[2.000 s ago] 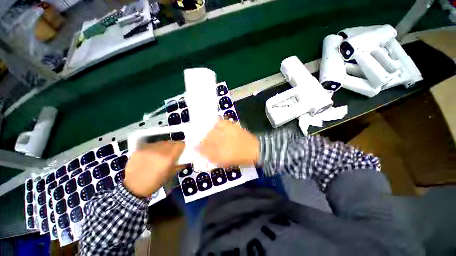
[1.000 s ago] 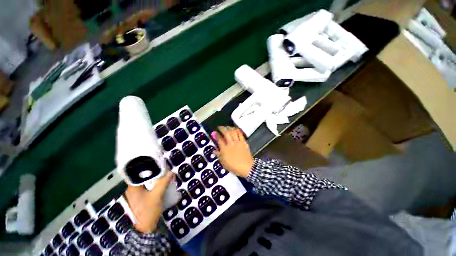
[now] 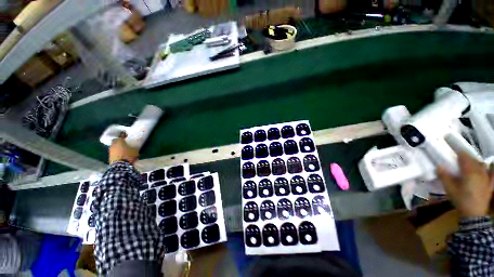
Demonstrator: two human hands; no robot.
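Observation:
My left hand has its fingers on the loop handle of a white appliance body, low over or on the green belt at the left. My right hand is blurred at the right, over several white bodies; its grip cannot be made out. One body there shows a black end label. A sheet of black labels lies in front of me, with one empty place at its lower right. A pink tool lies beside it. More label sheets lie fanned at the left, partly behind my left sleeve.
A crumpled white cloth lies by the bodies at the right. Across the green belt are a white tray with tools and a round tub. A cardboard piece shows below right. Blue plastic shows low left.
My left hand has moved left with a white body, away from the label sheet. My right hand has moved from the sheet to the bodies at the right. The pink tool now lies loose.

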